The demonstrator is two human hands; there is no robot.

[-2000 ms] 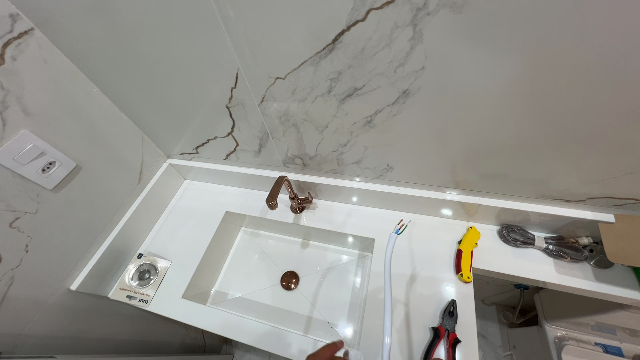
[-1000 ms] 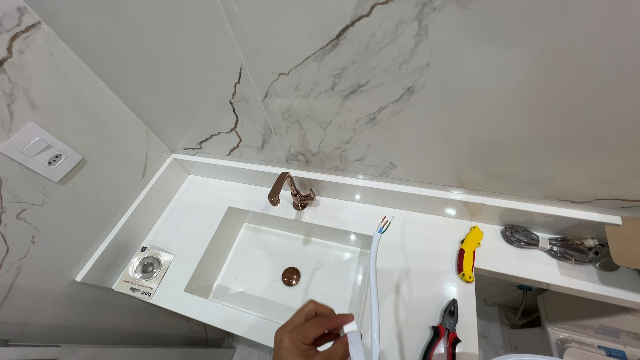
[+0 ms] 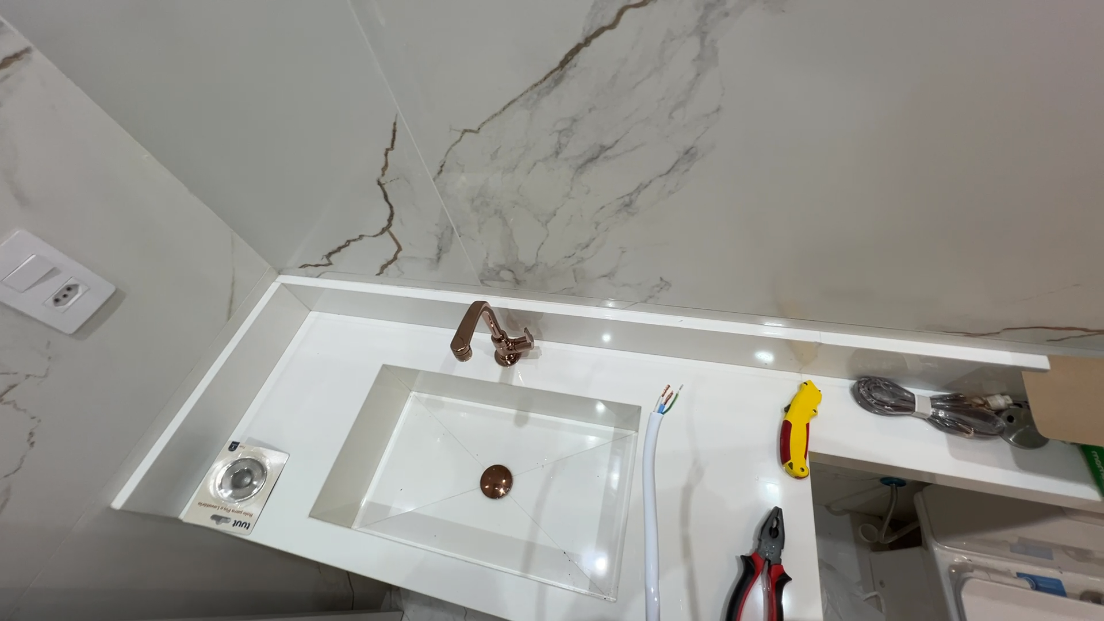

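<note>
Neither of my hands shows in the view now. A white sheathed electrical cable [image 3: 652, 517] lies on the white countertop [image 3: 707, 483], just right of the sink, its stripped end toward the wall with thin coloured wires [image 3: 666, 399] and bare copper tips fanned out. Further right lies a yellow and red utility knife [image 3: 799, 429]. Below it, combination pliers [image 3: 764, 565] with red and black handles rest with their jaws pointing to the wall; the handle ends are cut off by the frame's edge.
A copper-coloured faucet [image 3: 493, 335] stands behind the sink basin [image 3: 466, 543] with its drain cap [image 3: 496, 481]. A packaged sink strainer [image 3: 238, 483] lies left. Bundled cord [image 3: 927, 410] and cardboard [image 3: 1065, 398] are at right, above an opening with a white plastic container [image 3: 1000, 526]. A switch-and-socket plate [image 3: 53, 280] is on the left wall.
The hand seen at the lower edge a second ago, holding something white, has left the view. The stripped cable end, which shifted left earlier, lies beside the sink.
</note>
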